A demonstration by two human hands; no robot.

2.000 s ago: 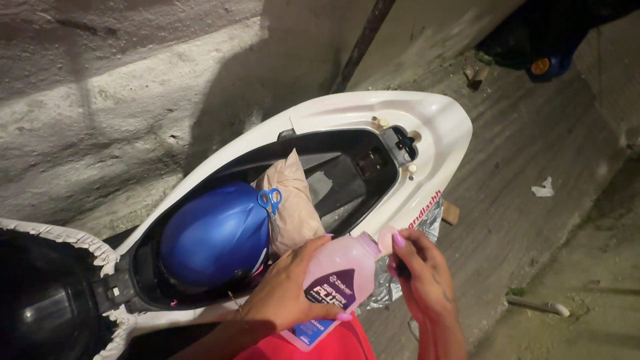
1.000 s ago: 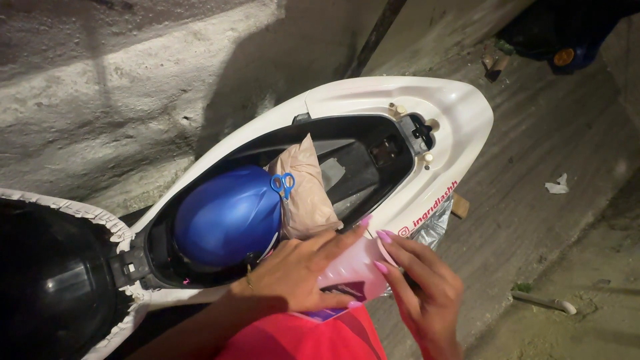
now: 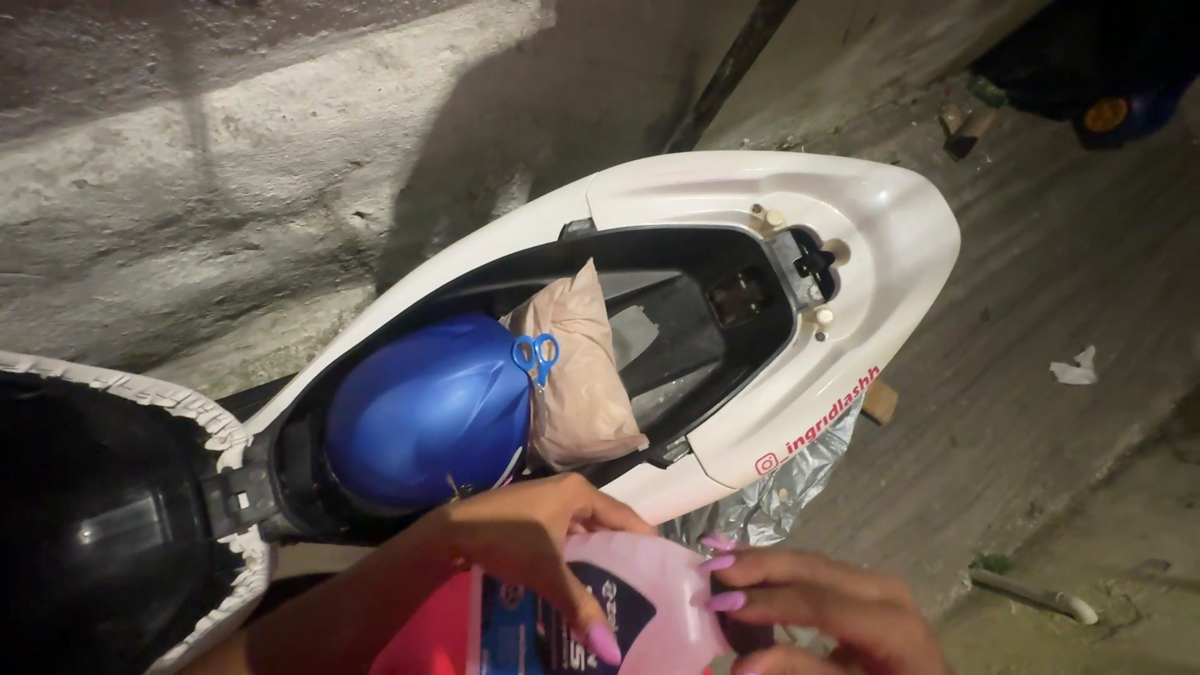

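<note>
My left hand [image 3: 534,534] grips a translucent pink plastic bottle [image 3: 661,581] with a dark printed label, at the bottom middle of the view. The fingers of my right hand [image 3: 816,609] touch the bottle's neck end; whether they hold a cap cannot be told. Beyond my hands lies the storage well of a white scooter [image 3: 844,187], its seat [image 3: 103,525] tipped back at the left. A blue helmet [image 3: 431,408] sits in the well beside a filled, beige plastic bag [image 3: 577,375]. Small blue-handled scissors [image 3: 535,354] lie between helmet and bag.
A rough wall [image 3: 281,178] runs behind the scooter. Silvery plastic sheeting [image 3: 797,478] and a small wood block [image 3: 879,401] show past its near side. On the ground at the right are a crumpled white scrap [image 3: 1073,367] and a short pipe [image 3: 1031,596].
The bottle and both hands are lower in the view than two seconds ago. My right fingers, then pinching at the bottle's mouth, now lie against its neck end.
</note>
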